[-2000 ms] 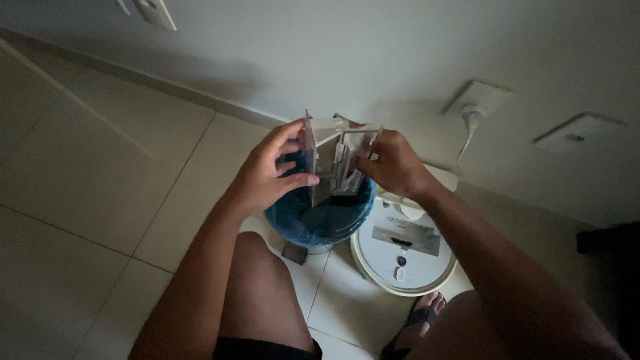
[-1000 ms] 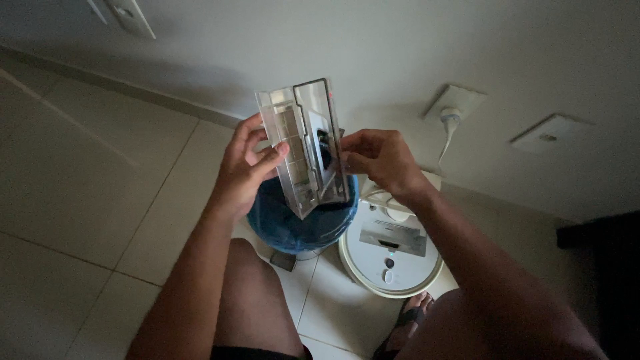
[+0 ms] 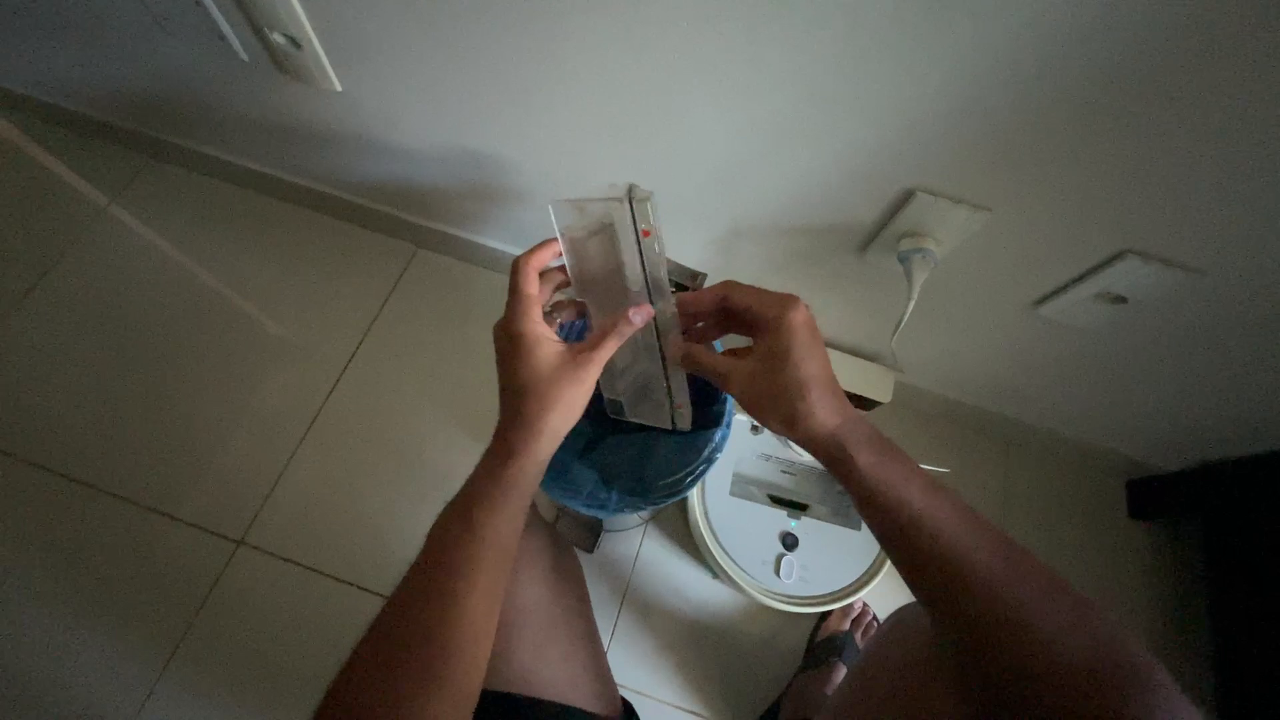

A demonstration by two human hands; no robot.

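A translucent plastic dustbin box (image 3: 620, 310), its lid side now lying against its body, is held above a pedal bin lined with a blue bag (image 3: 635, 470). My left hand (image 3: 550, 345) grips the box from the left, with the thumb across its face near the dark seam. At its right edge, my right hand (image 3: 765, 350) pinches the box with thumb and fingers; the exact contact is partly hidden. A white round robot vacuum (image 3: 780, 530) sits on the floor to the right of the bin, its top recess exposed.
Behind the bin runs the wall, with a plug in an outlet (image 3: 925, 235) and another wall plate (image 3: 1115, 295). The vacuum's dock (image 3: 860, 378) stands against the wall. A sandalled foot (image 3: 840, 635) is beside the vacuum, and a dark object (image 3: 1200, 500) lies far right.
The box was spread open in both earlier frames; its two halves are now folded together. Both hands have stayed on or beside it above the bin.
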